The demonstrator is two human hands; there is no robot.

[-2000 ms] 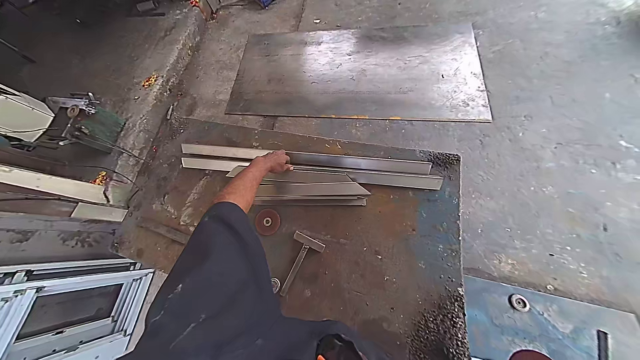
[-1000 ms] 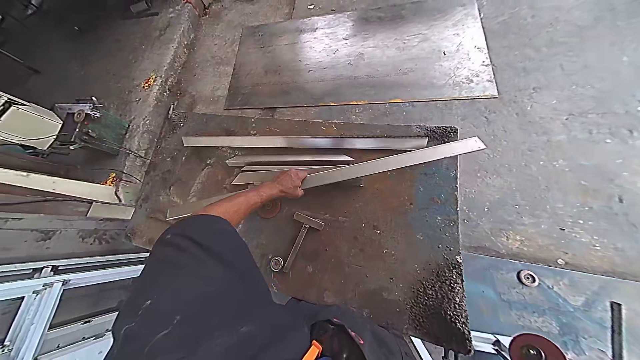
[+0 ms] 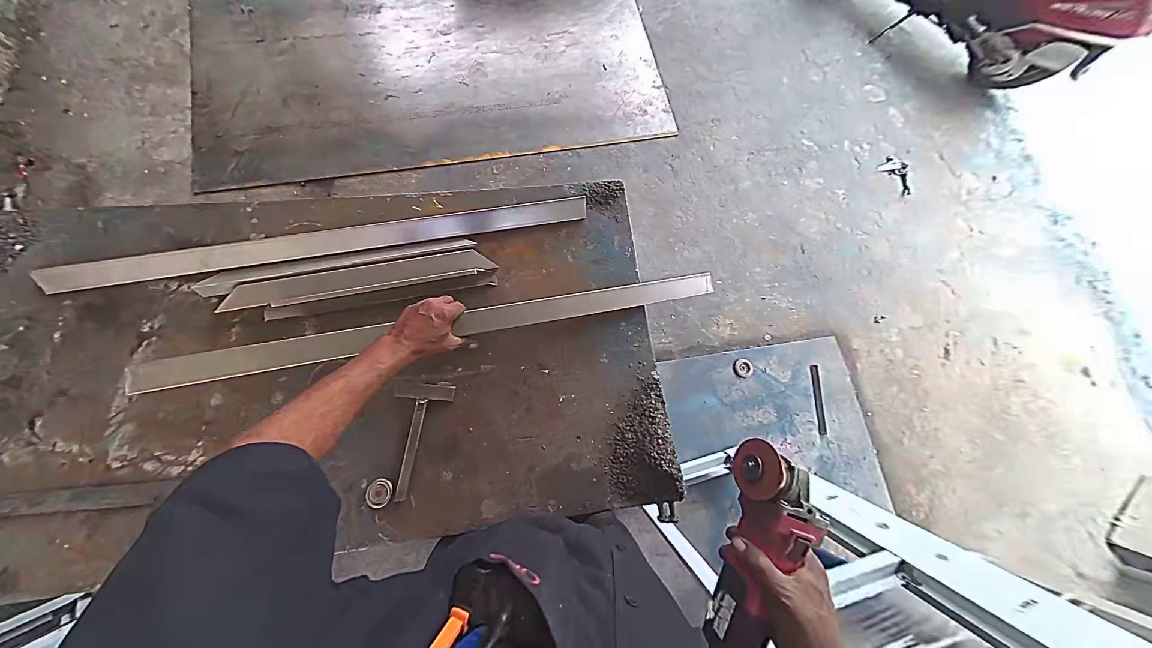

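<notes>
My left hand (image 3: 428, 326) grips a long metal profile (image 3: 576, 308) near its middle; the profile lies across the steel worktable (image 3: 531, 405) with its right end past the edge. My right hand (image 3: 781, 585) holds a red angle grinder (image 3: 765, 531) with a reddish-brown disc (image 3: 759, 469), right of the table. Behind my left hand lie several shorter mitred metal profiles (image 3: 360, 277), and beyond them another long profile (image 3: 315, 245). Nearer to me a T-shaped metal piece (image 3: 414, 441) rests beside a small round disc (image 3: 379, 492). Part of the profile is hidden under my left hand.
A large metal sheet (image 3: 432, 90) lies on the floor beyond the table. At right are a blue metal plate (image 3: 765, 405) with a ring and a dark bar, and a white metal frame (image 3: 945, 558). A red machine (image 3: 1017, 36) stands at the upper right.
The long profile has been drawn toward me, apart from the shorter ones, with my left hand on it. My right hand and the grinder have come into view. The view has shifted right.
</notes>
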